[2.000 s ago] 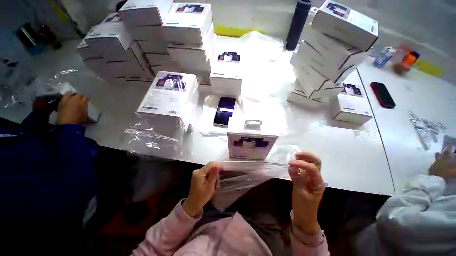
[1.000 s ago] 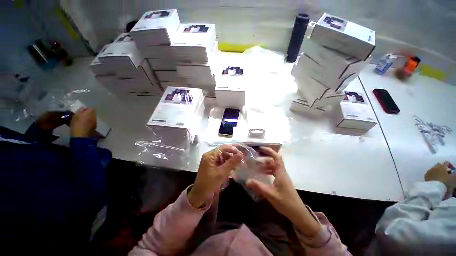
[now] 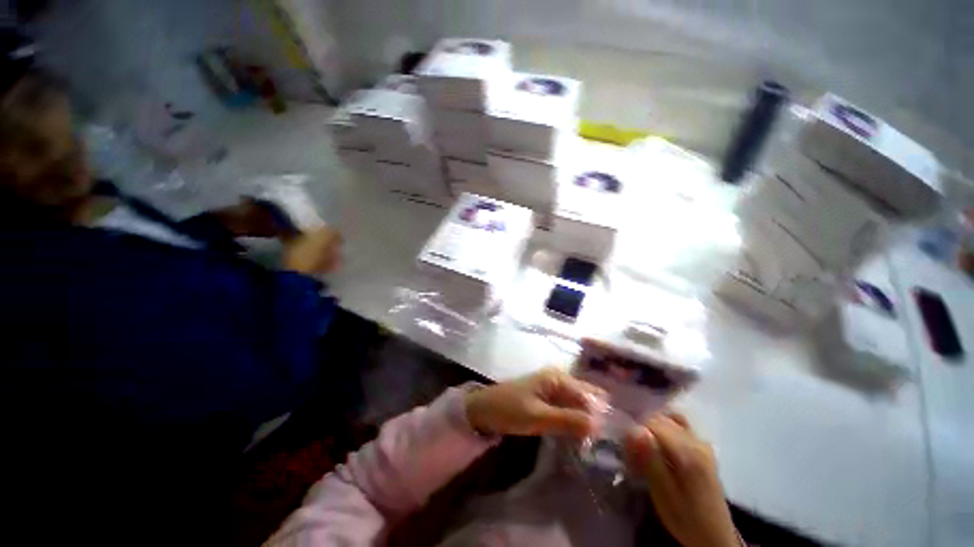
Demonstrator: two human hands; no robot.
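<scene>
A clear plastic bag (image 3: 600, 454), crinkled and blurred, is held between my hands at the bench's front edge. My left hand (image 3: 539, 404) pinches its left side. My right hand (image 3: 673, 454) grips its right side. Just beyond them a white retail box (image 3: 630, 374) with a dark purple picture stands at the edge. A small pale piece (image 3: 646, 333) lies on pale sheets behind that picture side. A smartphone (image 3: 571, 288) lies on the pale bags left of it. Motion blur hides whether the bag holds anything.
Bagged boxes (image 3: 477, 240) stand left of the phone, with stacked white boxes (image 3: 529, 123) behind. A leaning box stack (image 3: 822, 203), black cylinder (image 3: 755, 130) and second phone (image 3: 938, 323) are right. A person in dark blue (image 3: 160, 342) works at left.
The view has swung left, so the bench appears shifted right and tilted. My hands moved from the stretched bag to close together, then slightly apart, with the film still between them.
</scene>
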